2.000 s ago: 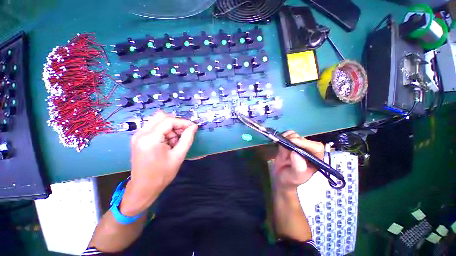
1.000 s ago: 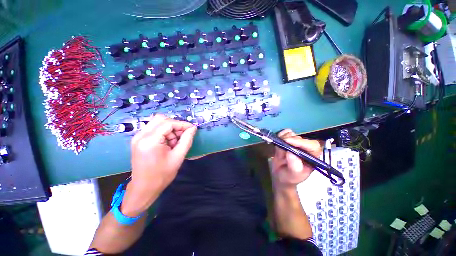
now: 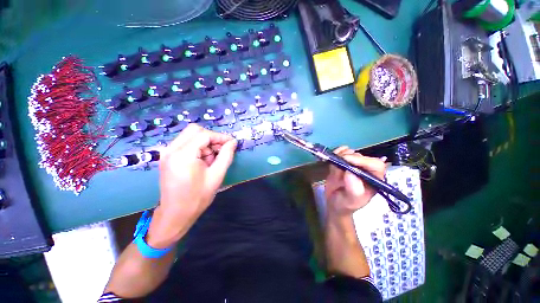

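Observation:
My right hand (image 3: 354, 180) holds the black soldering iron (image 3: 349, 168), its metal tip pointing left at the nearest row of small black parts (image 3: 260, 133), which looks bright and washed out. My left hand (image 3: 195, 163) is over the left half of that row, thumb and forefinger pinched together; what they pinch is too small to tell. Several more rows of black parts with green dots (image 3: 201, 85) lie beyond. The bundle of red lead wires with white ends (image 3: 65, 127) lies to the left of the rows.
A black tray (image 3: 23, 231) is at the left edge. Behind and right are an iron stand with yellow sponge (image 3: 333, 68), a round tin (image 3: 388, 83), a dark box (image 3: 441, 65) and a green-rimmed reel (image 3: 491, 12). White trays (image 3: 83, 260) sit below the bench edge.
The view has shifted, so the bench things appear further left. My left hand has moved slightly right along the nearest row, showing another part at its left end. The iron's tip is still at that row.

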